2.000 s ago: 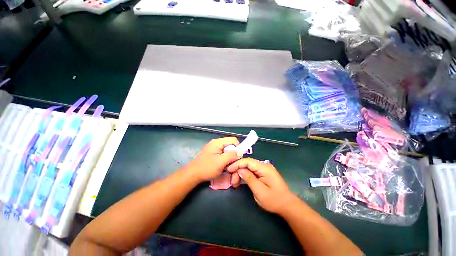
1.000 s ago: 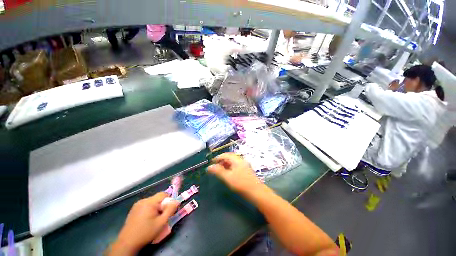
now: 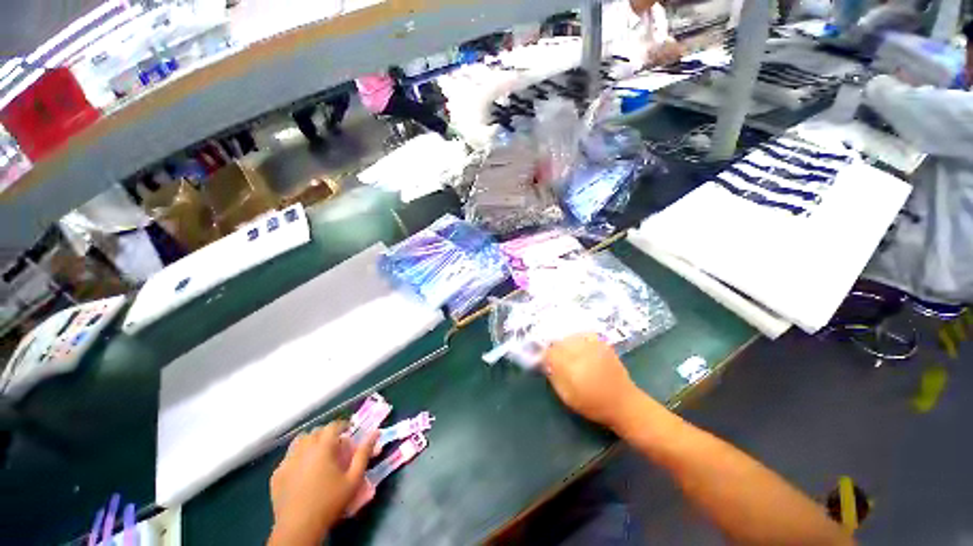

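My left hand [image 3: 320,477] is at the lower left, with its fingers on several pink and white printed strap pieces [image 3: 400,429] that fan out to its right over the green mat. Whether it grips a watch head under the fingers is hidden. My right hand [image 3: 585,373] is at the near edge of the clear plastic bag of pink straps [image 3: 629,304]. Its fingertips are blurred against the bag, and I cannot tell what they hold. A pale strap end [image 3: 499,353] sticks out at the bag's left edge.
A white foam sheet [image 3: 272,368] lies at the left, with a thin metal rod along its near edge. The bag of blue-purple straps [image 3: 448,263] lies behind the pink one. A foam board with black straps [image 3: 784,229] and a seated person [image 3: 934,160] are at the right. A small white piece [image 3: 692,369] lies near the edge.
The view has swung. My right hand has moved from in front of me to the bag of pink straps. My left hand, earlier beside it, stays with the strap pieces.
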